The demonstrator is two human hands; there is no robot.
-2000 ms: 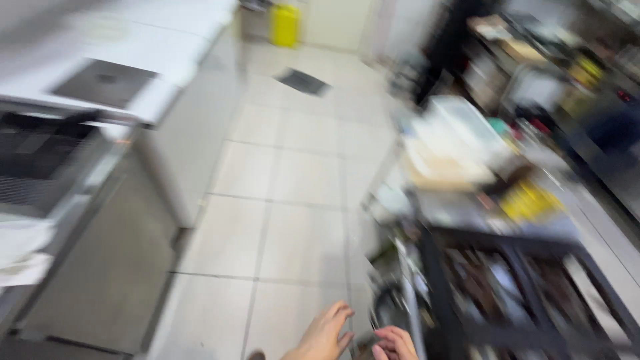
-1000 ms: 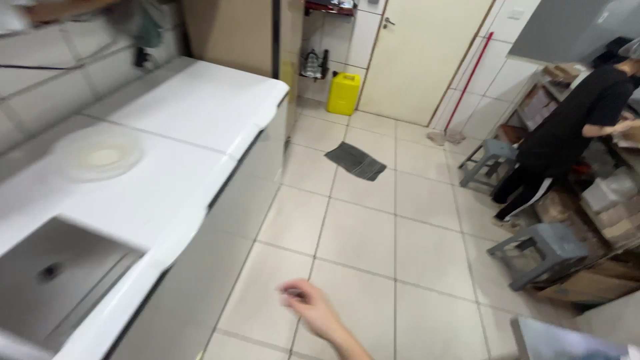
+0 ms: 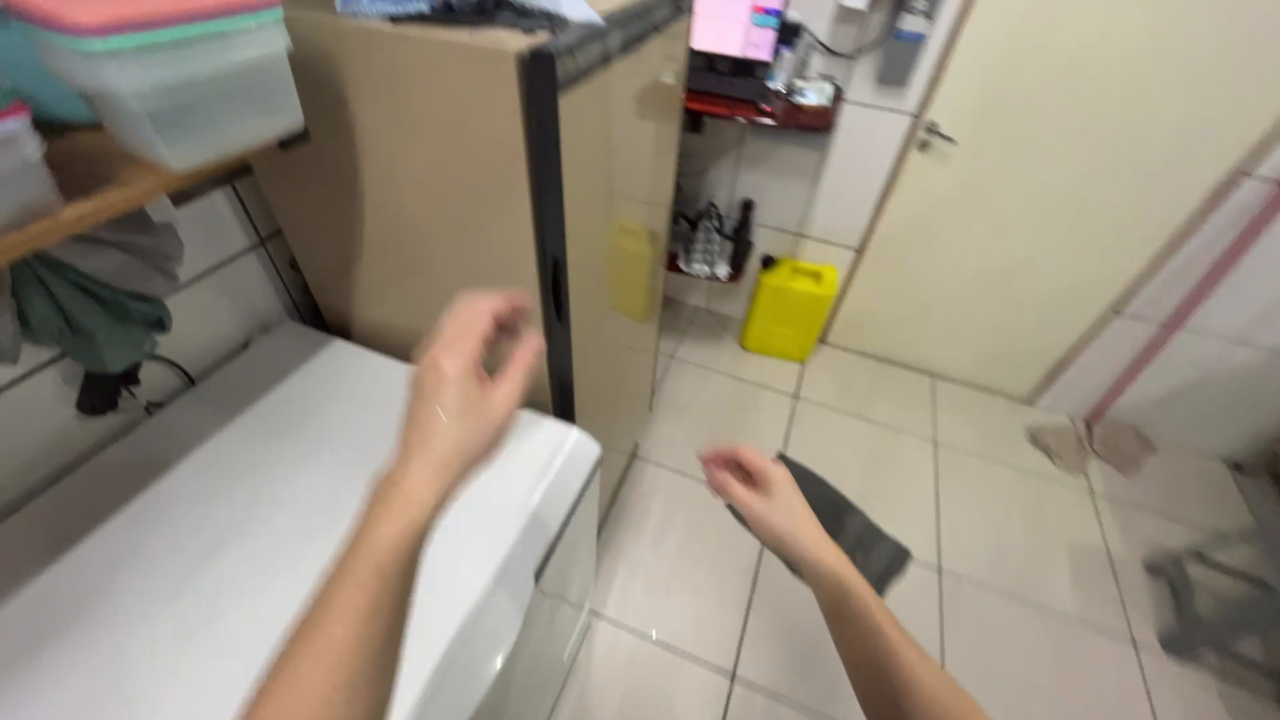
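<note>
Both hands hang in the air before me in the head view, blurred by motion. My left hand [image 3: 470, 375] is raised over the end of a white chest-like appliance or counter [image 3: 230, 520], its thumb and fingers curved with a gap between them and nothing held. Nearest to it stands a tall refrigerator-like cabinet [image 3: 440, 180] with a dark edge strip and a glossy front. My right hand [image 3: 755, 490] is over the tiled floor, its fingers curled and blurred; no object shows in it. Behind it a dark grey mat [image 3: 850, 525] lies on the tiles.
A yellow jerrycan [image 3: 790, 310] stands on the floor by a closed door [image 3: 1040, 180]. Above are wall shelves [image 3: 760, 110]. At upper left, a wooden shelf [image 3: 130, 195] holds plastic containers [image 3: 200, 90], with cloths [image 3: 95, 310] hanging below. A grey stool [image 3: 1210, 600] is at right.
The view has moved forward toward the cabinet and door. My left hand, not recognisable one second ago, is now in view. The person in black seen then is out of view.
</note>
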